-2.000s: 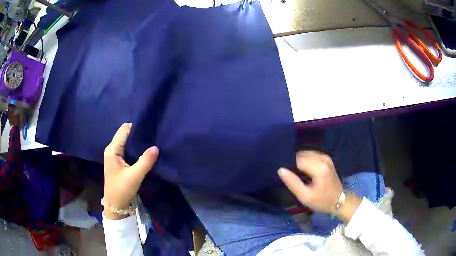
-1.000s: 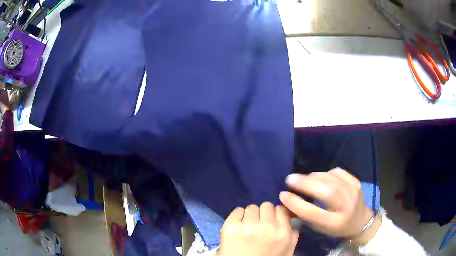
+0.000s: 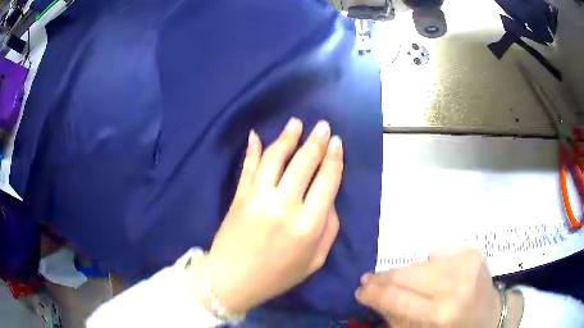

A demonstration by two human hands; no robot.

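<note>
A large navy cut panel [image 3: 192,83] covers the table, its right edge running from the presser foot [image 3: 363,37] down toward the wearer. My left hand [image 3: 278,218] lies palm down on the panel with fingers slightly spread. My right hand [image 3: 435,288] is at the panel's lower right edge, thumb and fingertips together at the cloth border; the fingers' far side is hidden. The panel's top edge passes under or beside the foot; which one is hard to tell.
The beige machine bed [image 3: 448,90] has a round plate with holes and a grey knob [image 3: 430,22] above it. Dark scraps [image 3: 509,35] and orange-handled scissors [image 3: 568,173] lie right. The white table edge [image 3: 448,192] bears a printed scale. A purple machine [image 3: 11,90] is far left.
The view has moved closer to the machine, showing the foot and scale. My left hand has moved from the lower border up onto the panel and flattened. My right hand remains at the right edge.
</note>
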